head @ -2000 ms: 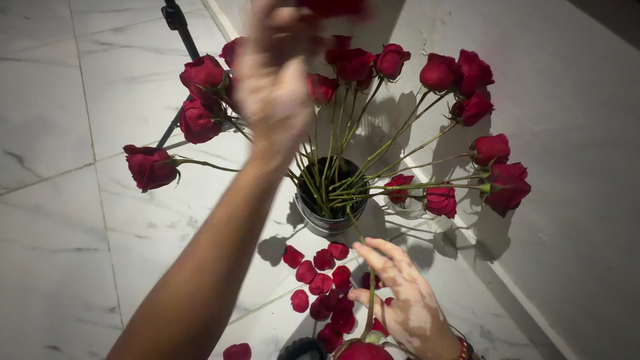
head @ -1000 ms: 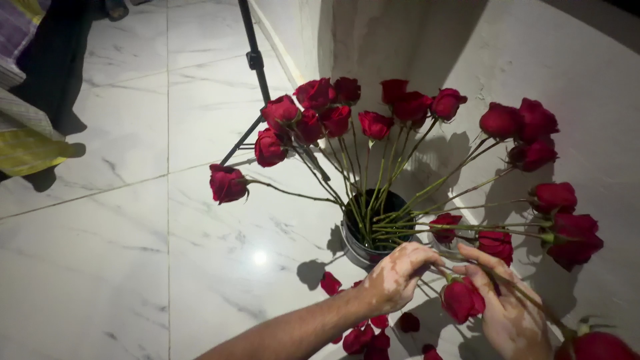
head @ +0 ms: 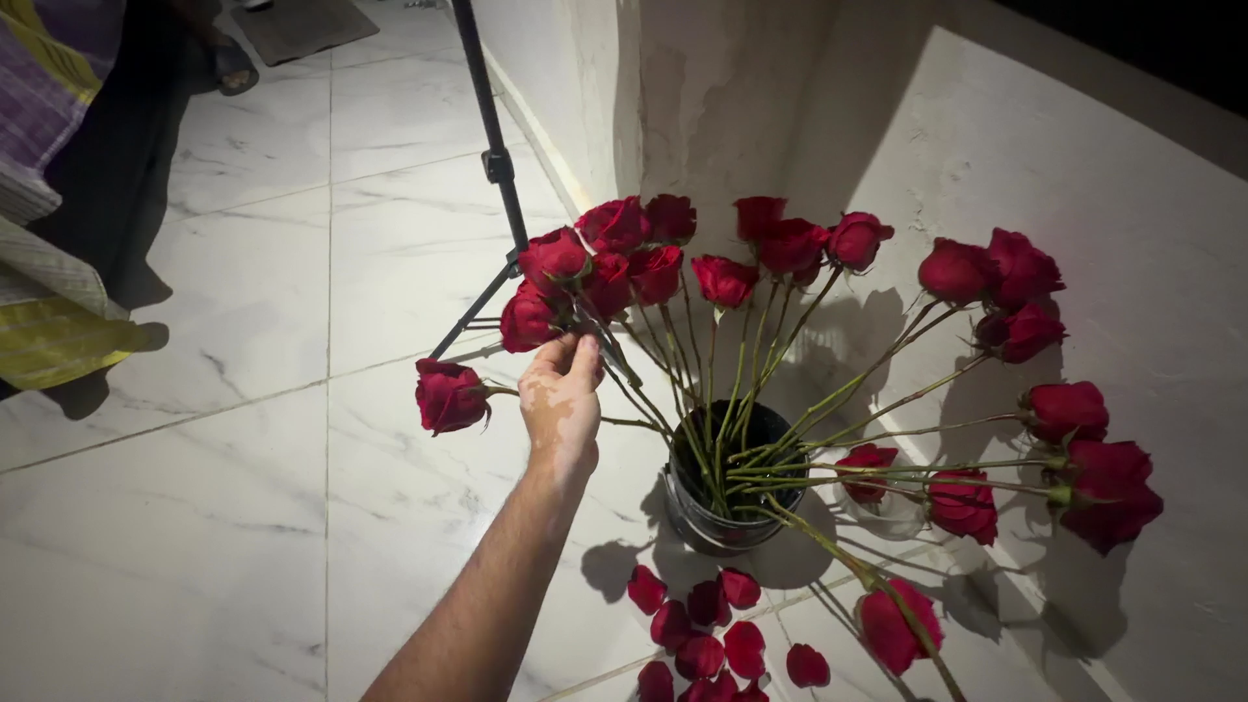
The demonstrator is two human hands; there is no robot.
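My left hand point(head: 561, 400) reaches in from the bottom with thumb and forefinger closed at the stem just under a red rose point(head: 529, 319) on the left of the bunch. A bit of red shows beside the thumb; the fingers hide part of the hold. The long stems stand in a dark metal bucket point(head: 721, 536), and their heads fan out to both sides. Another rose point(head: 450, 397) sticks out left of my hand. Low on the right, a rose point(head: 899, 626) hangs beside a thick green stem. My right hand is out of view.
Loose red petals point(head: 700, 656) lie on the marble-look tiles below the bucket. A black stand pole point(head: 498, 166) rises behind the roses. A wall point(head: 1150, 322) borders the right. Patterned cloth point(head: 49, 302) and a person's sandalled foot point(head: 234, 68) are at the left.
My left hand has moved from the rose at the lower right to the roses at the upper left. My right hand has left the view.
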